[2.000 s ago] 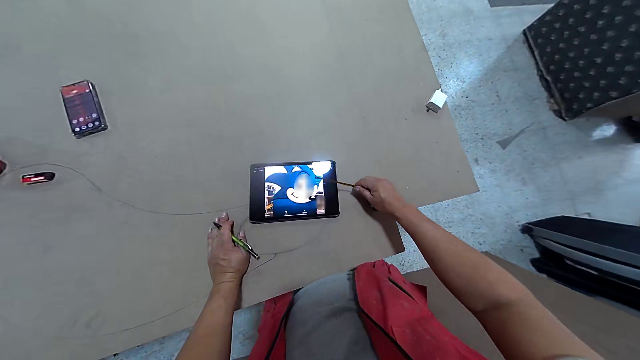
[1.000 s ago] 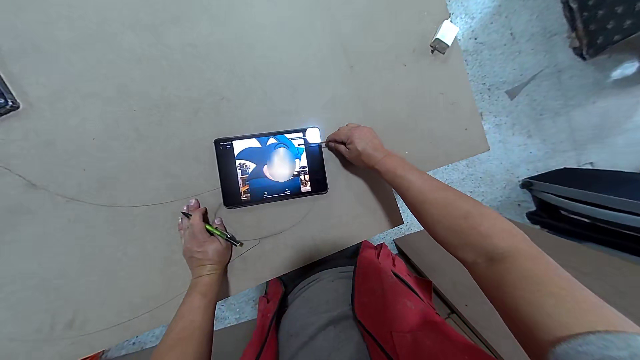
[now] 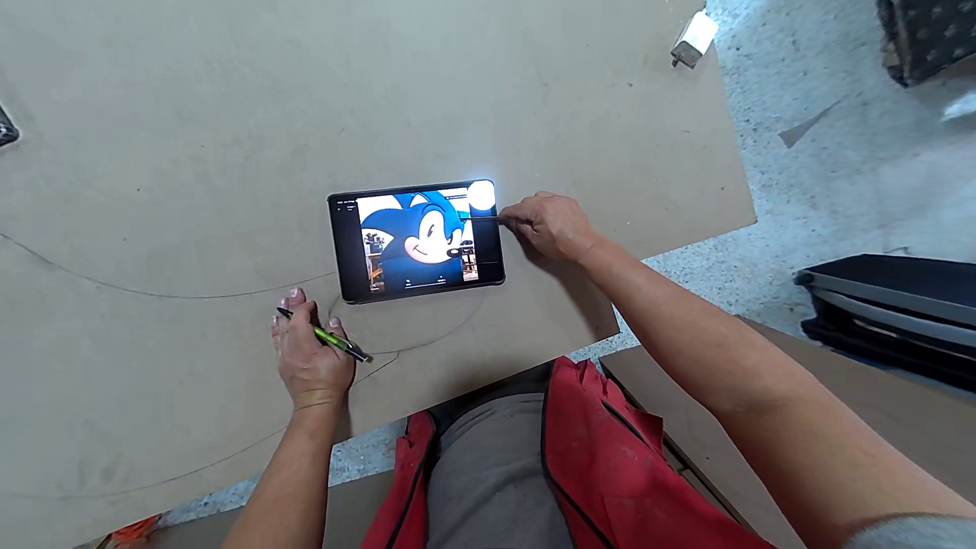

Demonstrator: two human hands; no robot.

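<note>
A tablet (image 3: 418, 242) lies on a large tan board (image 3: 229, 152), its screen lit with a blue cartoon hedgehog's head. My left hand (image 3: 311, 354) rests palm down below the tablet's left corner, holding a green and black pen (image 3: 335, 341) between its fingers. At the tablet's right side, my right hand (image 3: 550, 225) pinches a thin dark stick-like tool, whose far end lies over the screen; its exact kind cannot be told. Thin curved pencil-like lines (image 3: 183, 296) run across the board to the left of and below the tablet.
A white charger plug (image 3: 694, 38) sits near the board's upper right edge. Part of a dark phone-like device (image 3: 6, 128) shows at the far left. Beyond the board are speckled floor (image 3: 808, 183), a black and grey case (image 3: 892, 305) and a dark patterned box (image 3: 930, 34).
The view has shifted closer to the tablet. My right hand stays at the tablet's right side with the thin tool, and my left hand keeps the pen.
</note>
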